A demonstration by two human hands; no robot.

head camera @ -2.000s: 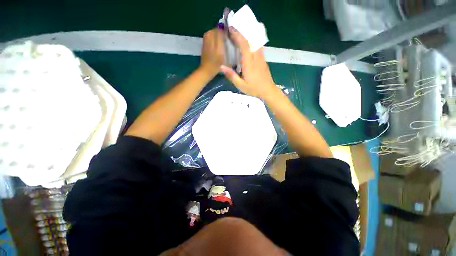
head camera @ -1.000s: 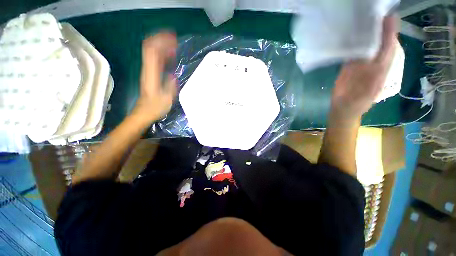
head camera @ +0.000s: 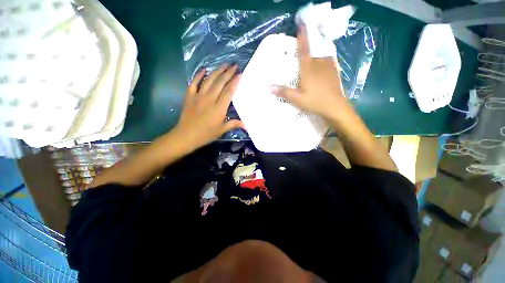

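A white hexagonal housing lies on a wrinkled clear plastic bag on the green bench mat, near the front edge. My right hand is over the housing's right part and holds a crumpled white cloth at its fingertips, by the housing's upper right edge. My left hand lies with fingers spread at the housing's left edge, partly on the bag, and holds nothing. The housing's right side is partly hidden under my right hand.
Stacked white housings stand at the left bench edge. A white cabled unit lies at right, with thin looped cables beyond. Cartons and a wire rack are below the bench.
My right hand has come in from the right with the cloth onto the housing. My left hand has come down to the housing's left edge. The cloth now looks crumpled rather than spread.
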